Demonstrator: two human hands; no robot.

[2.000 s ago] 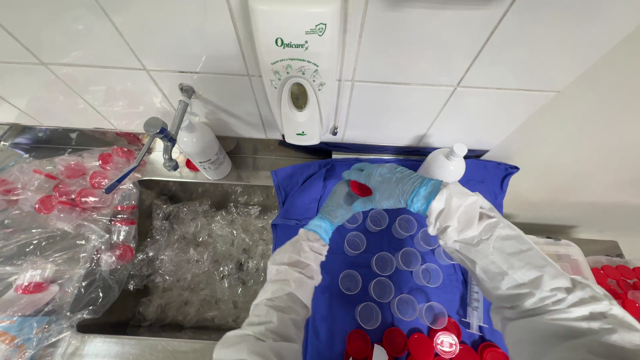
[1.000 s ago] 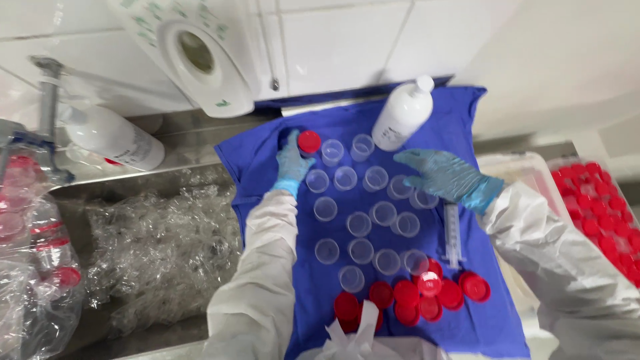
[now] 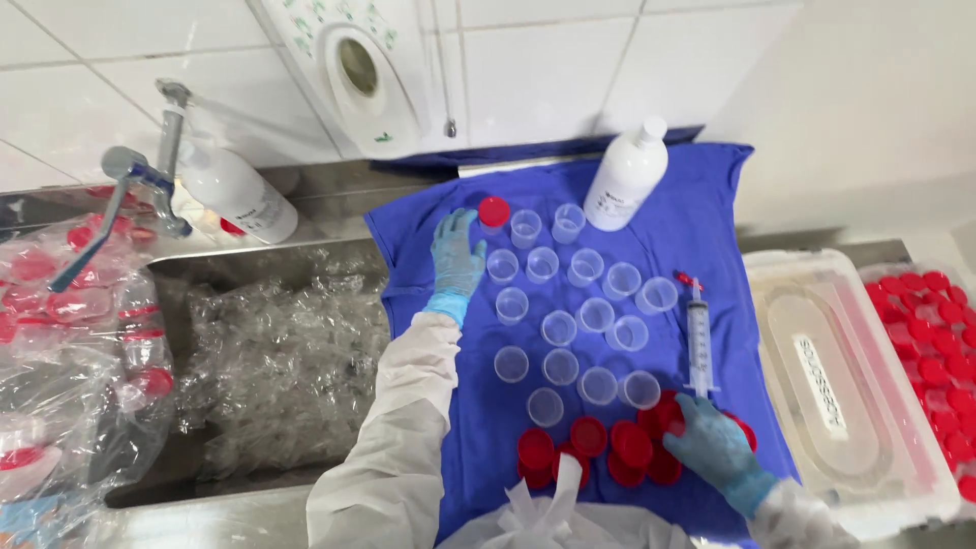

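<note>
Both hands wear light blue gloves. My left hand (image 3: pixel 457 255) is spread on the blue cloth (image 3: pixel 473 457), its fingers beside a clear plastic cup with a red lid (image 3: pixel 494 213). Several open clear cups (image 3: pixel 559 328) stand in loose rows to its right. My right hand (image 3: pixel 709 442) reaches down over a pile of red lids (image 3: pixel 631 446) at the near edge, its fingertips touching or just over one lid; whether it grips it I cannot tell. Above that hand lies a large clear syringe (image 3: pixel 698 339) with a red tip piece. A white bottle (image 3: pixel 627 179) stands at the cloth's far side.
On the left a steel sink (image 3: pixel 252 492) holds crumpled clear plastic wrap, with a tap (image 3: pixel 169 152) and another white bottle (image 3: pixel 240 198) behind. Bagged red-lidded cups (image 3: pixel 76 305) lie far left. A lidded plastic box (image 3: pixel 823 381) and more red-lidded cups (image 3: pixel 942 366) are at right. A wall dispenser (image 3: pixel 358 76) hangs above.
My right hand has moved from beside the upper right cups down to the red lids. My left hand stays by the lidded cup, its fingers now off the lid. Two seconds ago both hands were together around a red lid.
</note>
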